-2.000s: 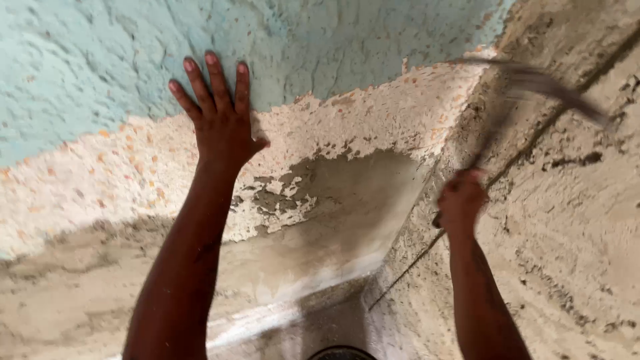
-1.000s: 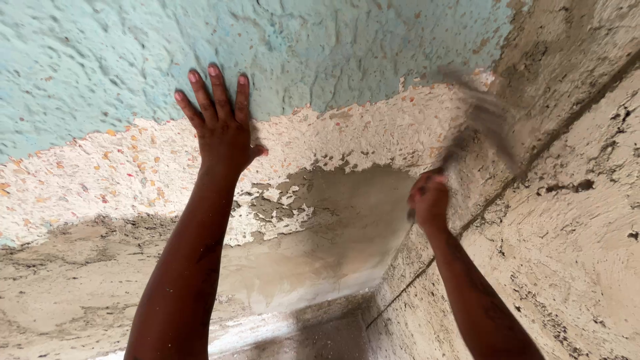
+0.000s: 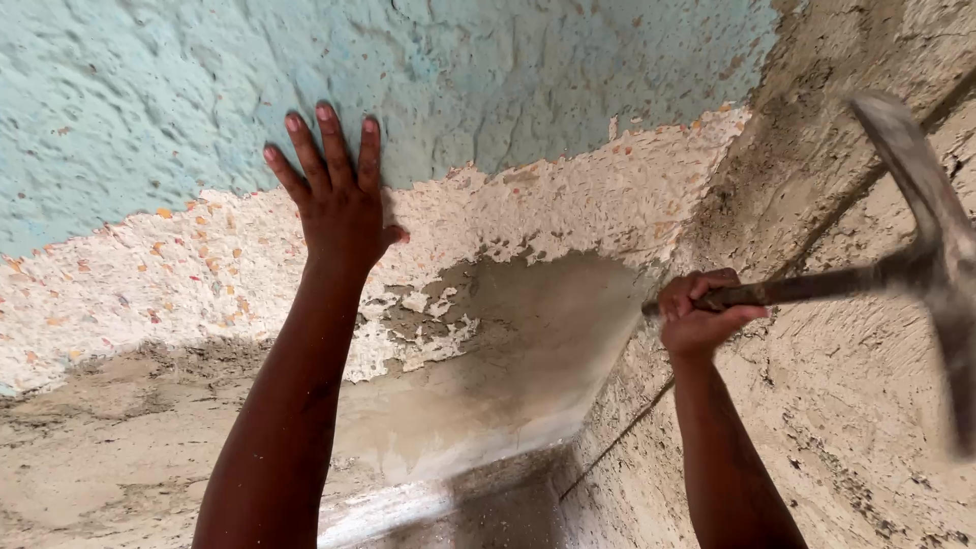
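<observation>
My left hand (image 3: 339, 202) lies flat with fingers spread on the plastered surface, its fingertips on the blue-green painted plaster (image 3: 488, 76) and its palm over the pale chipped band (image 3: 549, 198). At the right, my right hand (image 3: 701, 309) grips the dark handle of a pick-like hammer (image 3: 926, 206). The two-ended metal head is blurred, points up and down, and stands off to the right of my fist. Below the pale band, between my hands, shows grey-brown bare plaster (image 3: 564, 320) with flaking white patches (image 3: 415, 328) at its left.
A rough beige wall (image 3: 846, 396) rises at the right, crossed by a dark diagonal groove (image 3: 846, 198). At the bottom, a brightly lit ledge (image 3: 389, 511) meets a shadowed corner. Brown rough render (image 3: 793, 114) borders the painted part.
The hammer has swung away to the right, its handle now nearly level; earlier its blurred head was over the right end of the pale band. My left hand stays pressed on the surface.
</observation>
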